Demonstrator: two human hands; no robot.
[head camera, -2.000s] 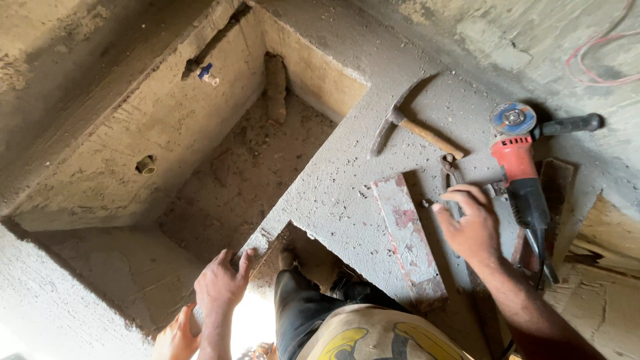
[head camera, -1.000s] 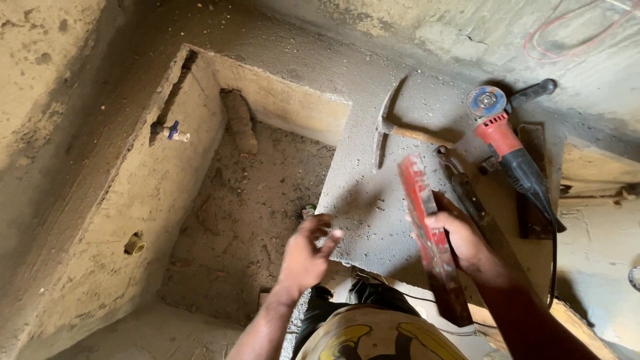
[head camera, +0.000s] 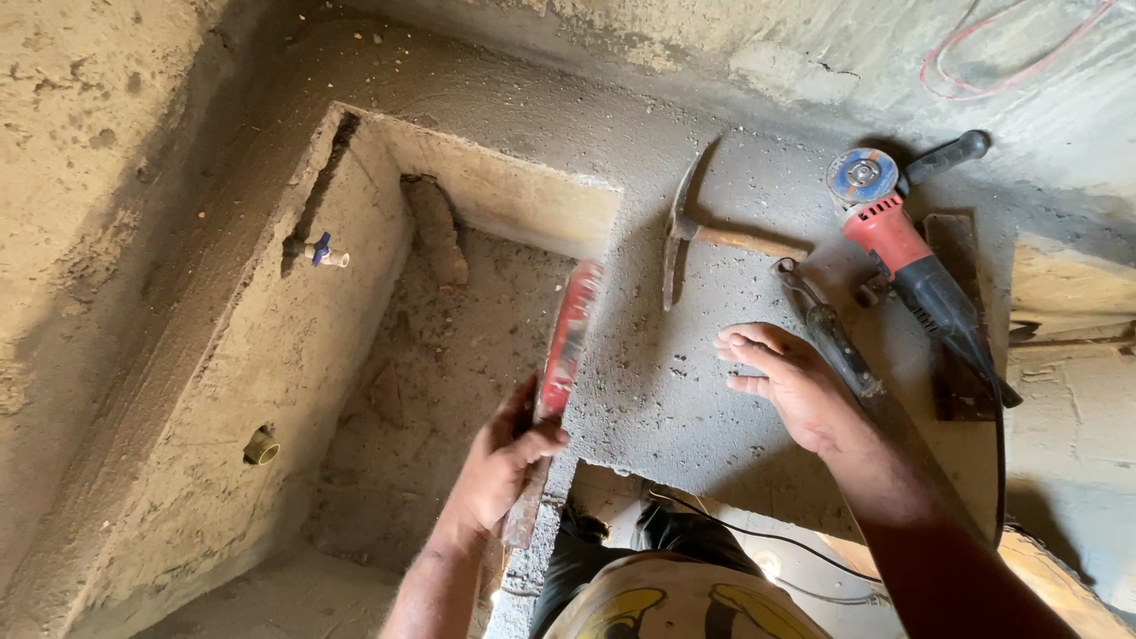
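Note:
My left hand (head camera: 506, 466) grips a worn red spirit level (head camera: 564, 364), a bar spotted with mortar, held upright in the view at the right edge of the basin opening. My right hand (head camera: 781, 382) is apart from it, fingers spread and holding nothing, over the rough mortar slab. Beside that hand lies a dark-handled tool (head camera: 839, 346), perhaps pincers or pliers. Above it a brick hammer (head camera: 682, 226) with a wooden handle rests on the slab. A red and black angle grinder (head camera: 896, 240) with a blue disc lies at the right.
The deep cement basin (head camera: 426, 355) takes up the left, with a blue-handled valve (head camera: 324, 251) and a pipe end (head camera: 262, 446) in its wall. A dark flat bar (head camera: 963, 382) lies under the grinder. The grinder's black cord (head camera: 1000, 461) runs down the slab's right side.
The red bar has passed from my right hand to my left hand and moved left to the basin edge. Two seconds ago a bar lay on the slab near my right hand.

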